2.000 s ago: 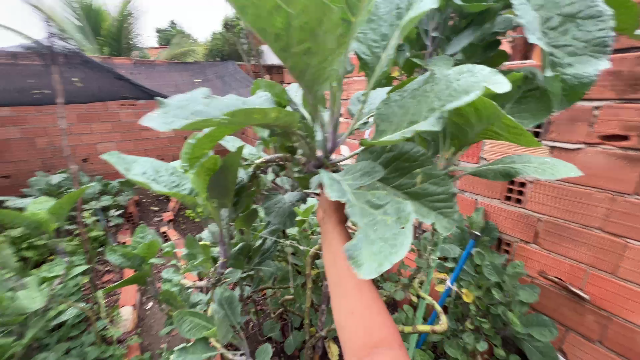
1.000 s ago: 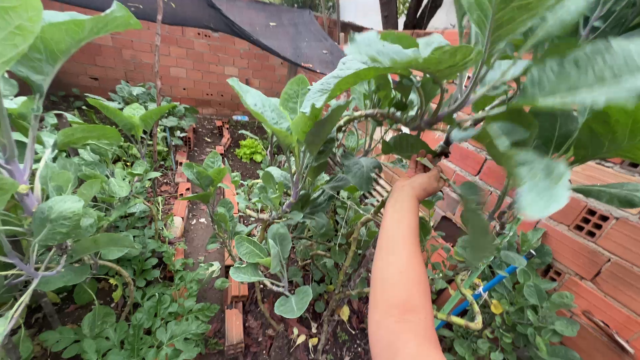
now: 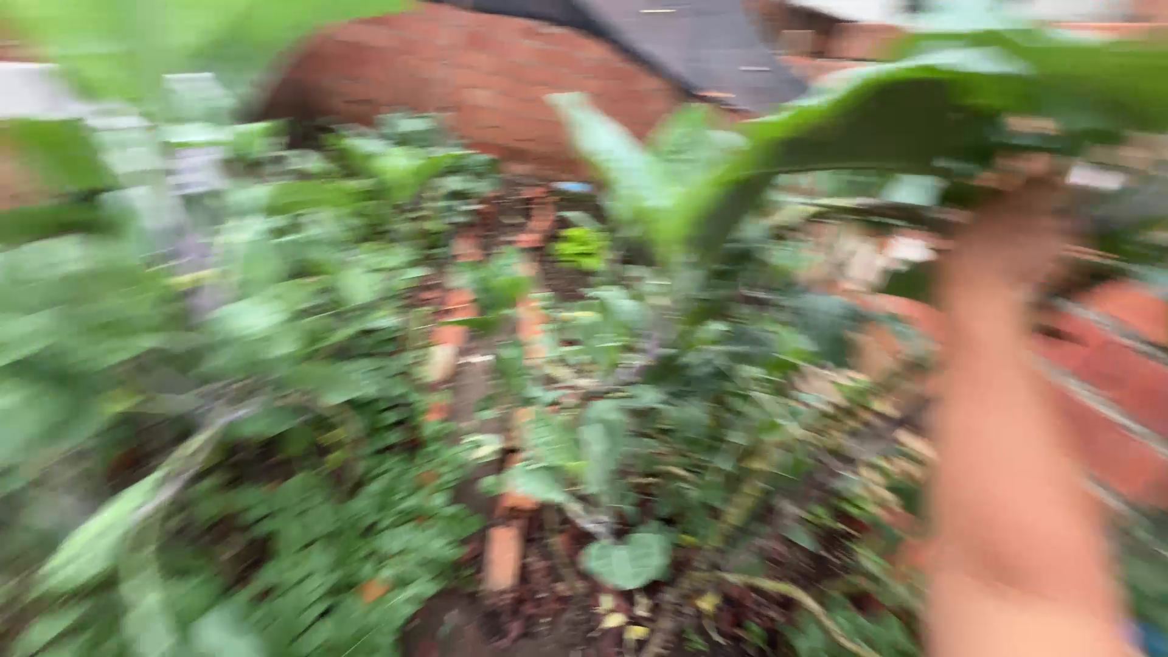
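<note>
My right hand (image 3: 1022, 214) is at the upper right, blurred, with the forearm rising from the bottom right edge. It reaches among the stems and leaves of a tall, broad-leafed plant (image 3: 876, 119); the blur and foliage hide the fingers, so whether they grip a stem cannot be told. Large green leaves spread above and left of the hand. My left hand does not show.
Dense leafy plants (image 3: 301, 365) fill the left side. Rows of bricks (image 3: 502, 552) edge a narrow soil strip in the middle. A brick wall (image 3: 1113, 392) stands at the right, another (image 3: 474, 73) behind, with dark netting (image 3: 693, 46) over it.
The view has swung left and down since the first frame, and now blurs. The hand, earlier at a stem of the tall plant near the middle, now appears at the upper right.
</note>
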